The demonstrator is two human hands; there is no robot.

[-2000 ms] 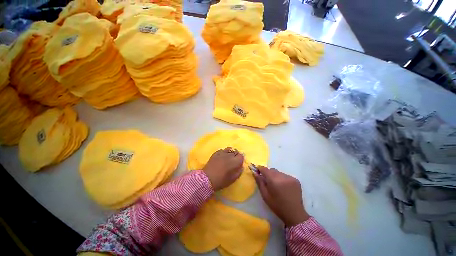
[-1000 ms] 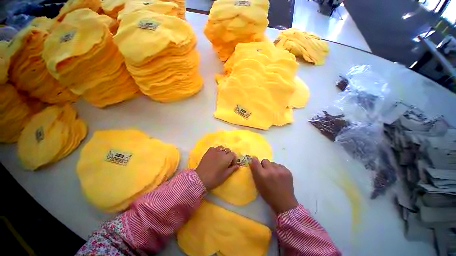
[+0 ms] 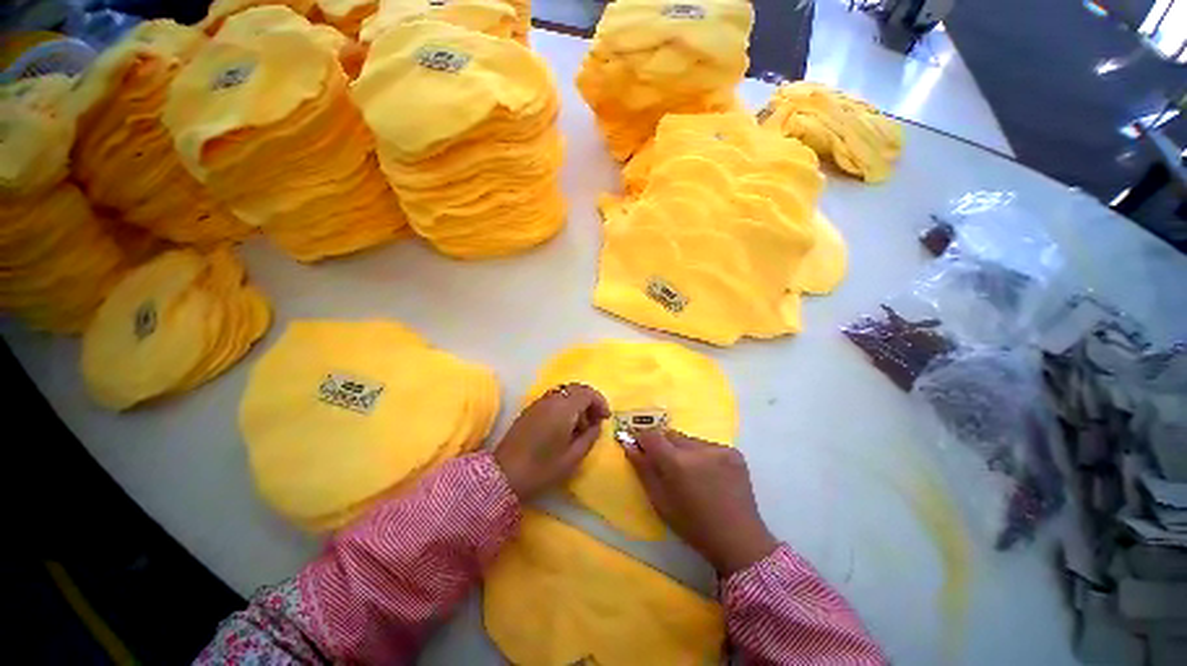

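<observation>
A yellow fabric panel (image 3: 690, 377) lies flat in front of me with a small pale sewn label (image 3: 641, 420) near its middle. My left hand (image 3: 553, 440) is at the label's left side, fingertips pinched together; a thread between them is too fine to make out. My right hand (image 3: 696, 492) is just below the label, closed on the thread snips (image 3: 626, 437), whose small metal tip shows at the label's lower left edge. Another yellow panel (image 3: 599, 599) lies nearer me, between my forearms. A low stack of labelled panels (image 3: 365, 423) lies left of my hands.
Tall yellow stacks (image 3: 475, 156) stand at the back left. Overlapping panels (image 3: 716, 234) lie beyond my hands. Clear plastic bags with dark contents (image 3: 976, 364) and heaped grey fabric pieces (image 3: 1132, 481) lie at the right. The white table's curved edge (image 3: 117, 501) runs along the left.
The snips showed two seconds ago, then both hands lay at the label with the tool hidden; now its tip shows again at the label. The view has shifted, moving the stacks rightward.
</observation>
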